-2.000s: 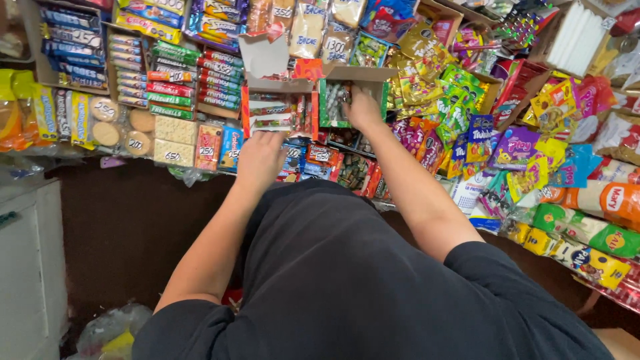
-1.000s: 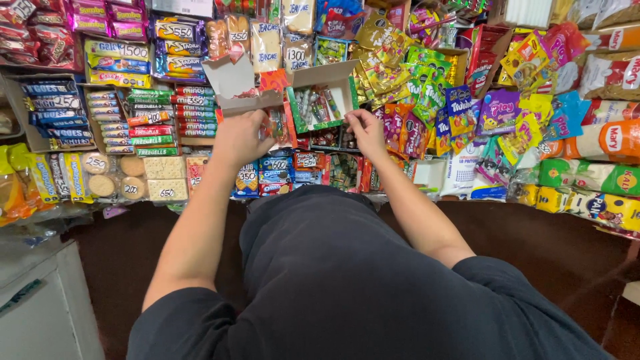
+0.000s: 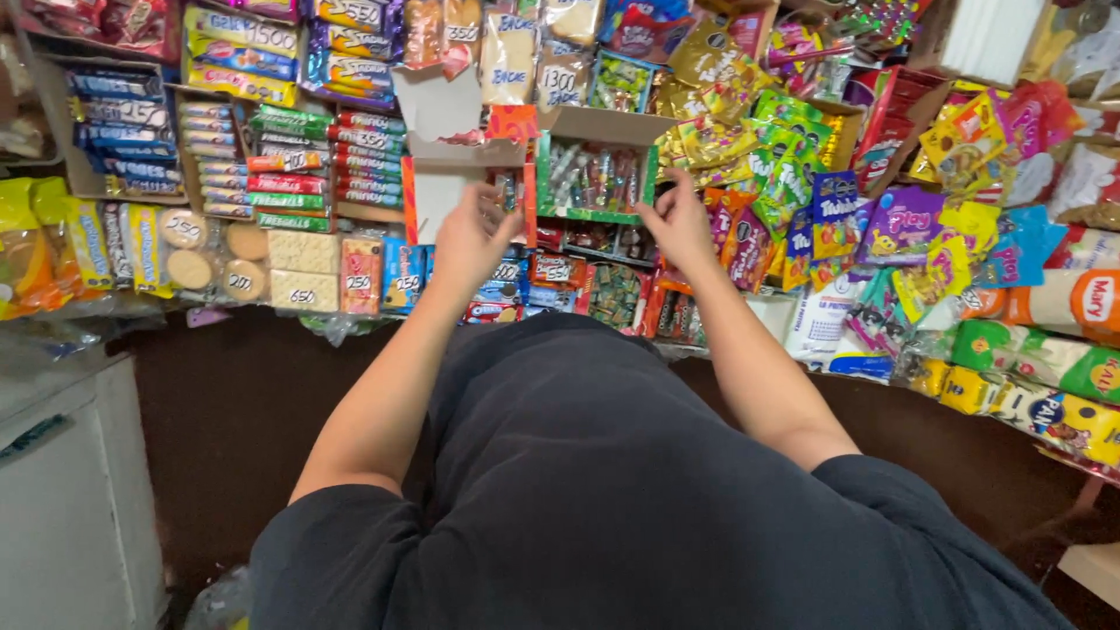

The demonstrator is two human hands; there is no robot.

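My left hand [image 3: 475, 236] reaches into a red-orange cardboard box [image 3: 409, 201] whose torn lid stands up; a few wrapped sweets show at its right side. Whether the fingers hold anything cannot be told. Against its right side stands a green cardboard box [image 3: 595, 213], its flap raised, with wrapped sweets [image 3: 598, 179] inside. My right hand [image 3: 674, 214] is at the green box's right edge, thumb and fingers apart, with nothing seen in it. Below the boxes lie small packets and a container of green wrapped candies [image 3: 618, 296].
Mint roll packs [image 3: 289, 166], boxed wafers [image 3: 122, 131] and round biscuits [image 3: 188, 249] lie to the left. Green candy bags [image 3: 779, 149], a purple bag [image 3: 901, 223] and flour-type bags [image 3: 1059, 297] fill the right. A white cabinet [image 3: 70, 507] stands at lower left.
My right hand was inside the green box two seconds ago, then at its right edge, where it is now with the fingers more spread. My left hand stays at the red-orange box.
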